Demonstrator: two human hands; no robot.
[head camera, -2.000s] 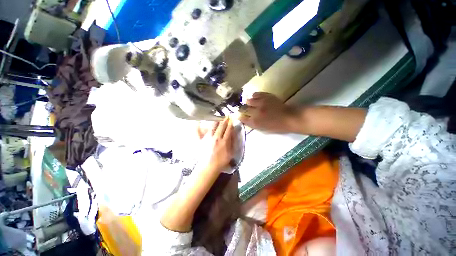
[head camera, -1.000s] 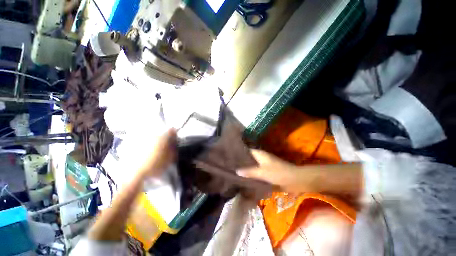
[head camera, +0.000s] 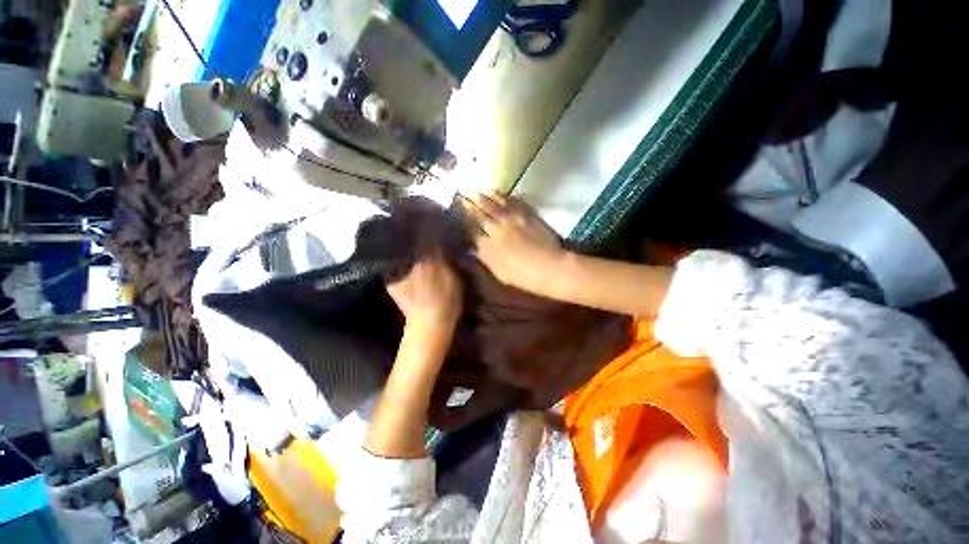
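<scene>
A dark brown garment body (head camera: 542, 345) spreads from the machine head down over the lap, with white panels (head camera: 266, 345) joined to it at the left. My left hand (head camera: 425, 292) presses on the brown cloth with its fingers bent, left of the needle area. My right hand (head camera: 510, 236) holds the cloth edge close below the presser foot area (head camera: 430, 175). The cream sewing machine head (head camera: 356, 90) stands above both hands. The needle itself cannot be made out.
Black-handled scissors (head camera: 540, 27) lie on the machine bed. A green-edged table border (head camera: 680, 117) runs at the right. Brown cloth (head camera: 170, 228) is heaped at the left. Brown and white pieces (head camera: 882, 228) lie at the far right. A yellow cloth or bag (head camera: 300, 489) hangs lower left.
Since one second ago, both hands have moved up to the machine with the brown cloth. The garment has been turned and spread, with more brown showing. Two seconds ago, white cloth lay at the needle.
</scene>
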